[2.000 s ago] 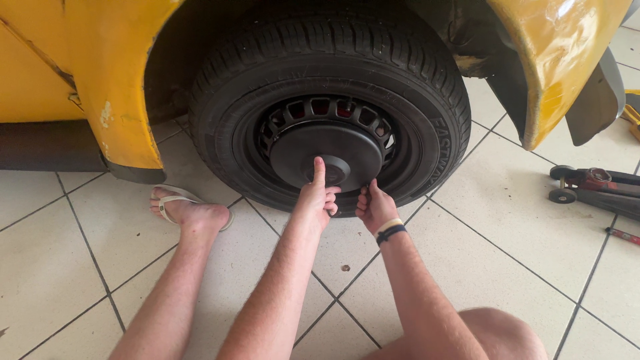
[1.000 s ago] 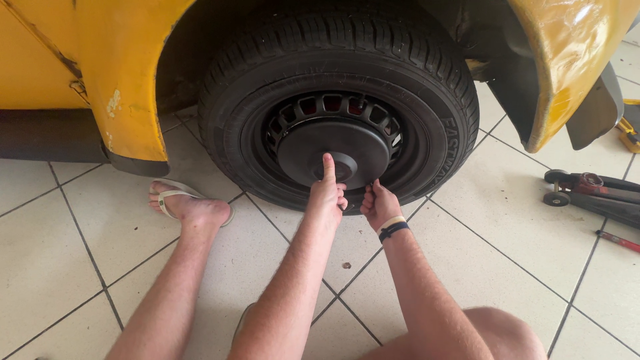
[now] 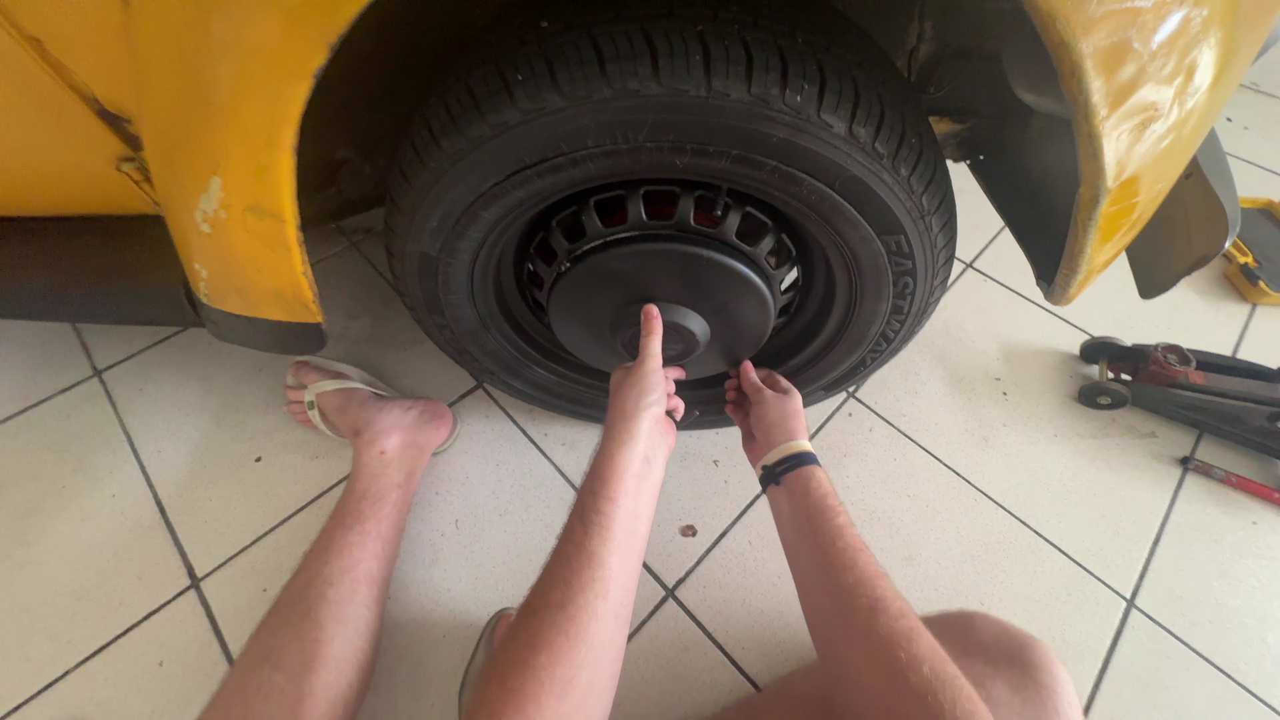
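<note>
A black car wheel with a treaded tyre (image 3: 920, 270) stands in the arch of a yellow car. Over the middle of its slotted steel rim (image 3: 610, 210) lies a round matt black hubcap (image 3: 640, 270). My left hand (image 3: 648, 390) is at the hubcap's lower part, thumb pointing up over its raised centre and fingers curled near the bottom edge. At the lower right edge of the hubcap, my right hand (image 3: 768, 402) has its thumb and fingertips pinched together, with bands on the wrist. Whether the right fingertips grip the rim of the cap or something small is hidden.
The yellow fender (image 3: 240, 200) borders the wheel on the left, and another yellow body panel (image 3: 1120, 120) hangs at the right. A floor jack (image 3: 1190, 375) and a red rod-like handle (image 3: 1235, 482) lie on the tiled floor (image 3: 960, 540) at right. My sandalled foot (image 3: 365, 405) is left of the tyre.
</note>
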